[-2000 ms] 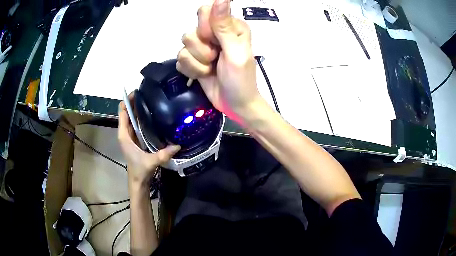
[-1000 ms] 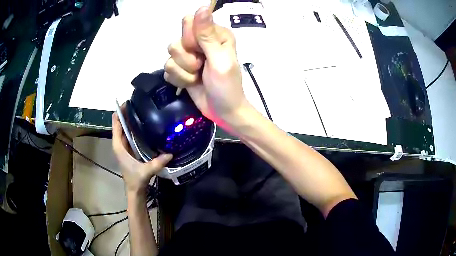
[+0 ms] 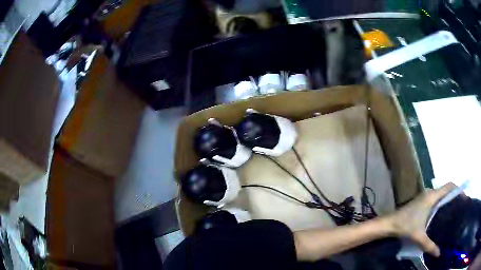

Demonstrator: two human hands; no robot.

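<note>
My left hand point(image 3: 422, 219) is at the right edge, gripping the white rim of a PTZ camera point(image 3: 456, 229) with its glossy black head. This camera is cut off by the picture's edge, and small blue and red lights glow low on it. My right hand cannot be made out; a blurred patch at the bottom right corner is unclear. An open cardboard box point(image 3: 403, 153) holds several white cameras with black heads, such as one at its upper left point(image 3: 259, 133). Their black cables point(image 3: 343, 208) bunch near my left forearm.
Three white round-topped items point(image 3: 270, 83) stand in a dark space behind the box. Brown cartons point(image 3: 82, 200) stand at the left. The green bench point(image 3: 411, 84) at the upper right bears white paper point(image 3: 453, 137), a white strip point(image 3: 414, 54) and an orange thing point(image 3: 376, 41).
The view has swung left, bringing the box and its cameras to the middle. The held camera has shifted to the right edge, still in my left hand. My right hand has left clear view.
</note>
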